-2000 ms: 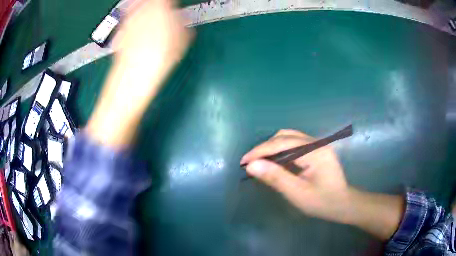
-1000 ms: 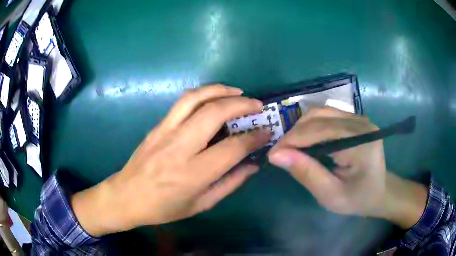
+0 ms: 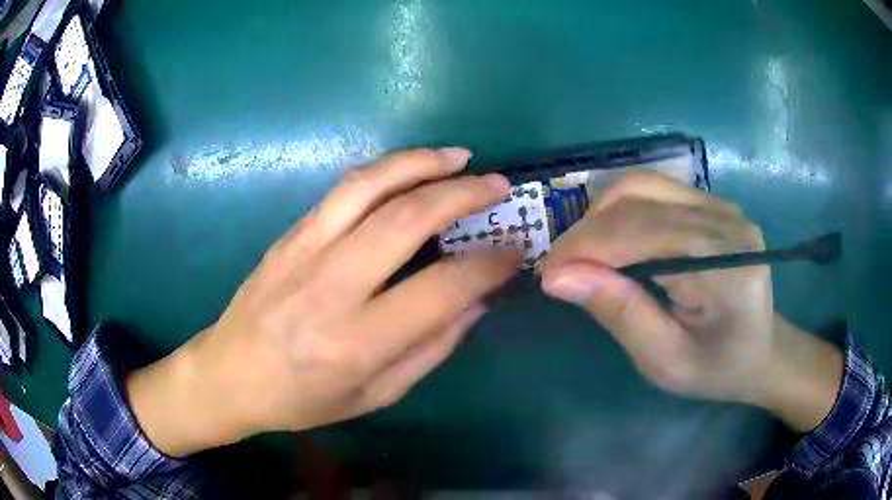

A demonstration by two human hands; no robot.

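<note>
An open phone half-assembly (image 3: 606, 154) with a black housing lies slanted at the centre. Its keypad board (image 3: 504, 223), white with dark dots, shows between my left fingers. A blue circuit board strip (image 3: 567, 208) shows beside it, and the pale screen (image 3: 675, 168) is partly covered by my right hand. My left hand (image 3: 337, 293) holds the phone's keypad end, fingers spread over it. My right hand (image 3: 675, 283) holds a black stick tool (image 3: 743, 260), its flat tail pointing right. The tool's tip is hidden near the keypad board's lower corner.
A loose pile of black-and-white phone units (image 3: 57, 146) lies at the left on the green mat (image 3: 587, 68). A red and pale thing and part of a person's arm show at the bottom left edge.
Two seconds ago my left hand was reaching over the upper left; now it is on the phone at the centre. Over the last second, the phone tilted slightly and the tool's tail moved right.
</note>
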